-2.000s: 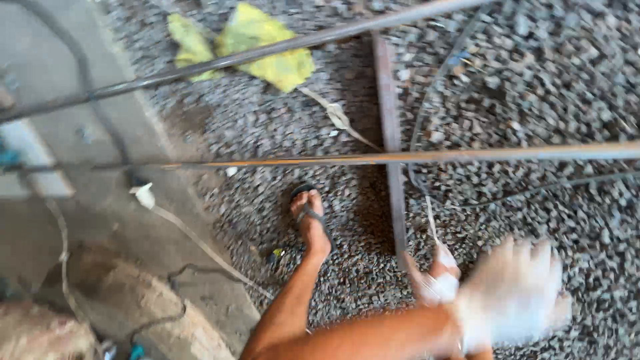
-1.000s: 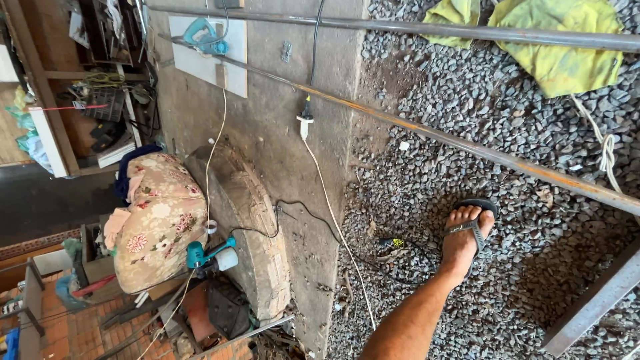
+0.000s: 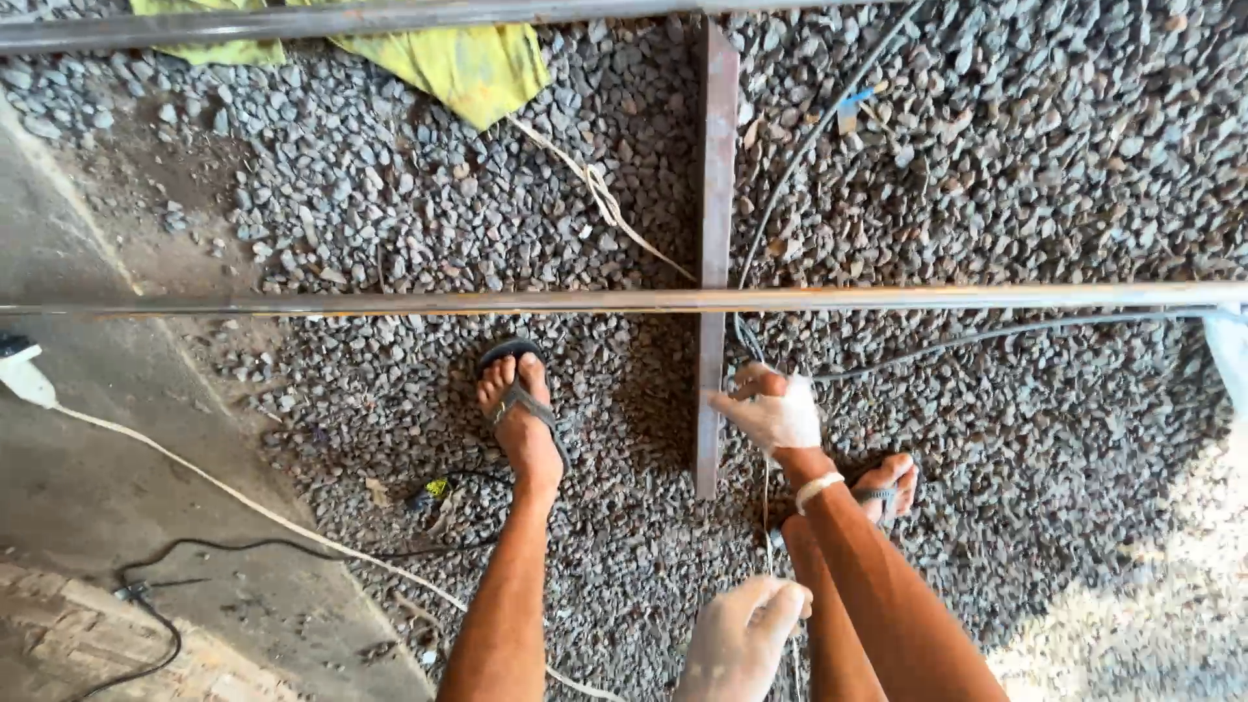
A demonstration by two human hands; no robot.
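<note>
My right hand [image 3: 775,405], whitish over its back and with a white band at the wrist, is beside the lower part of a brown metal bar [image 3: 719,175]. One of its fingers reaches the bar's edge; the others are bent, and nothing shows held in it. Lower down, my left hand [image 3: 749,629], also whitish, has its fingers curled closed above the gravel. A thin pale cord [image 3: 767,507] runs down to its fingertips and shows again below; whether they touch it is unclear. A long metal rod [image 3: 487,302] crosses over the bar.
A second metal rod [image 3: 322,21] spans the top, beside yellow cloth [image 3: 458,73] with a knotted cord [image 3: 604,200]. A dark cable [image 3: 809,141] lies on the gravel. At left, a white plug connector [image 3: 27,380] and cord rest on concrete [image 3: 88,468]. My sandalled feet [image 3: 526,419] stand on gravel.
The view has swung back from the workshop side to the gravel. Both hands, out of view one second ago, are in sight again, with the right one at the bar.
</note>
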